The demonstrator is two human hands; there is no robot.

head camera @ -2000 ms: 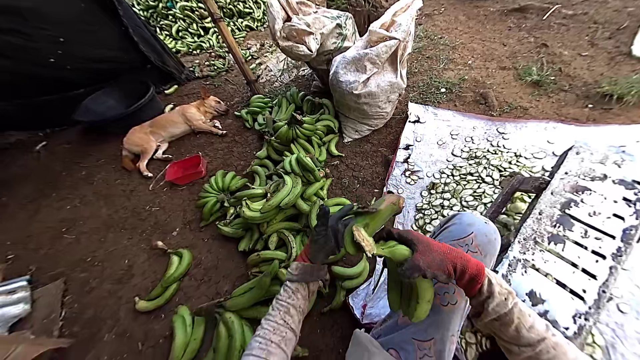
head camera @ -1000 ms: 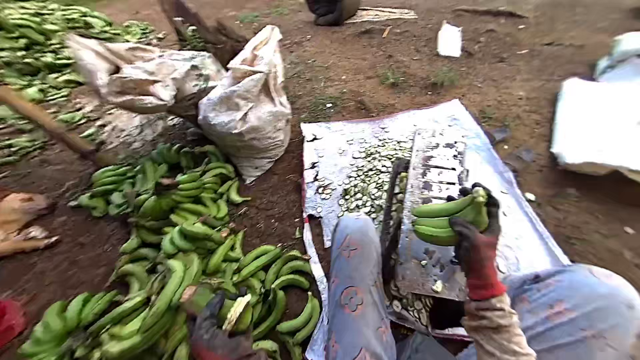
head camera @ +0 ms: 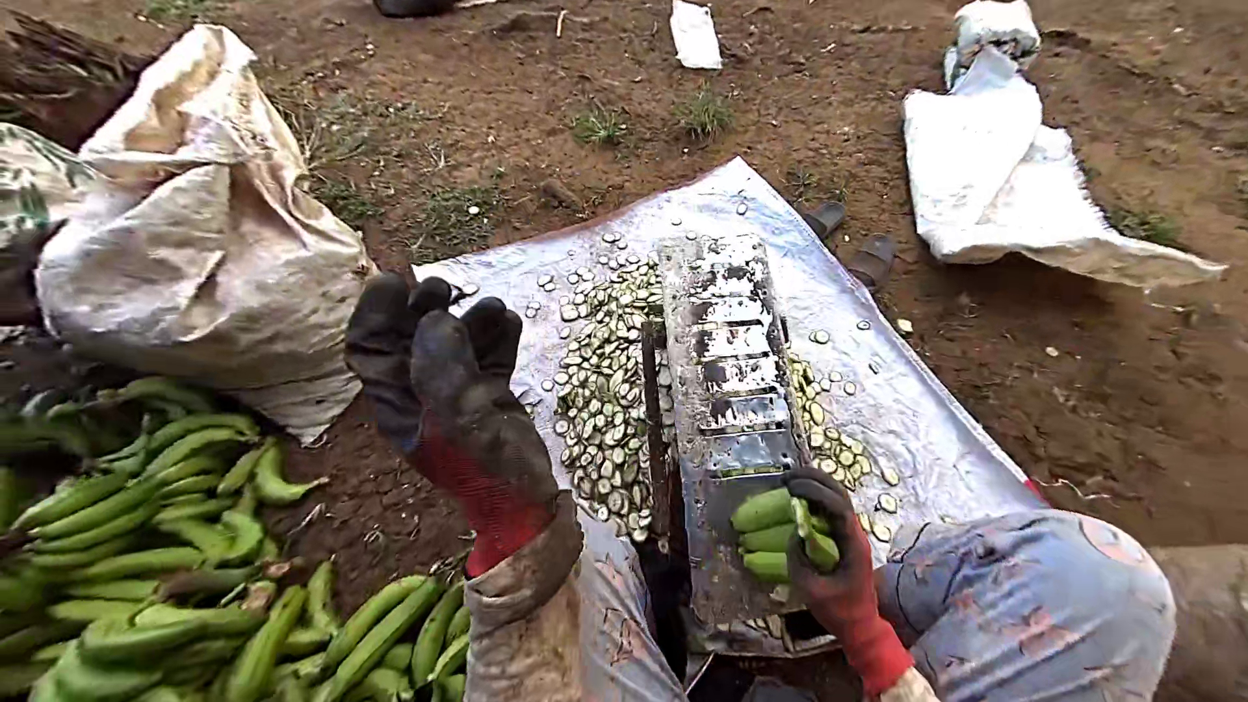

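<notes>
My right hand (head camera: pixel 834 565), in a black and red work glove, grips a small bunch of green bananas or plantains (head camera: pixel 770 531). Their ends rest on the near part of a long slicing board (head camera: pixel 707 487) with several crosswise slots and blades. My left hand (head camera: pixel 453 370), gloved alike, is raised left of the board with fingers apart and holds nothing. Round green slices (head camera: pixel 609 390) lie under and on both sides of the board, on a silvery sheet (head camera: pixel 936 419). A heap of green bunches (head camera: pixel 146 556) lies on the ground at the lower left.
A bulging woven sack (head camera: pixel 195 253) stands at the left, beyond the heap. A white sack (head camera: pixel 1004 166) lies on the soil at the right, and sandals (head camera: pixel 871 261) lie by the sheet's edge. My knee (head camera: pixel 1043 595) is right of the board.
My left hand has risen from the heap and is empty. My right hand has brought its bunch down onto the board's near end. The view has swung right since two seconds ago.
</notes>
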